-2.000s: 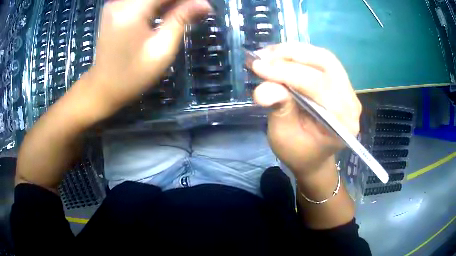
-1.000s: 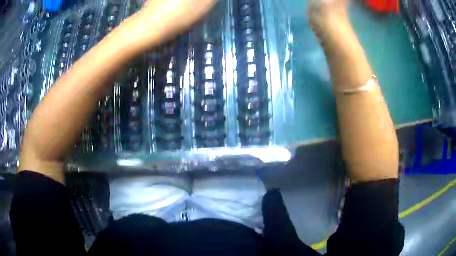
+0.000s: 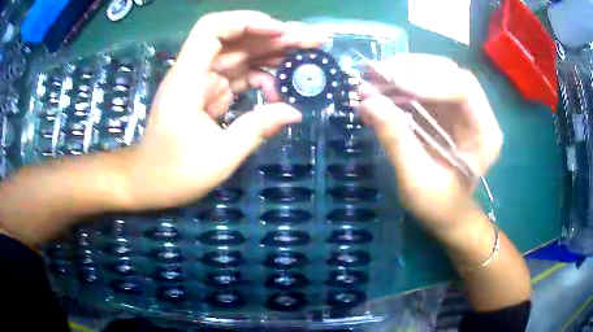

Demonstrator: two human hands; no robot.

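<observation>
A round black part (image 3: 308,79) with a ring of pale dots and a pale centre faces me above the tray. My left hand (image 3: 221,107) holds it by its left edge, between thumb and fingers. My right hand (image 3: 435,123) holds silver tweezers (image 3: 437,130), blurred, just right of the part. The tweezers' tips point up and left towards the part; whether they touch it I cannot tell. The clear blister tray (image 3: 247,318) lies below both hands, with rows of dark discs standing on edge in its pockets.
A red bin (image 3: 520,52) stands at the back right of the green mat (image 3: 520,168), beside a white paper (image 3: 442,18). A blue item (image 3: 47,19) and a dark flat object lie at the back left, near loose silvery round pieces (image 3: 119,9). Clear trays line the right edge.
Both hands have come back over the tray, and the black part now shows in my left hand. The view has shifted, showing more of the bench's back, with the red bin and white paper.
</observation>
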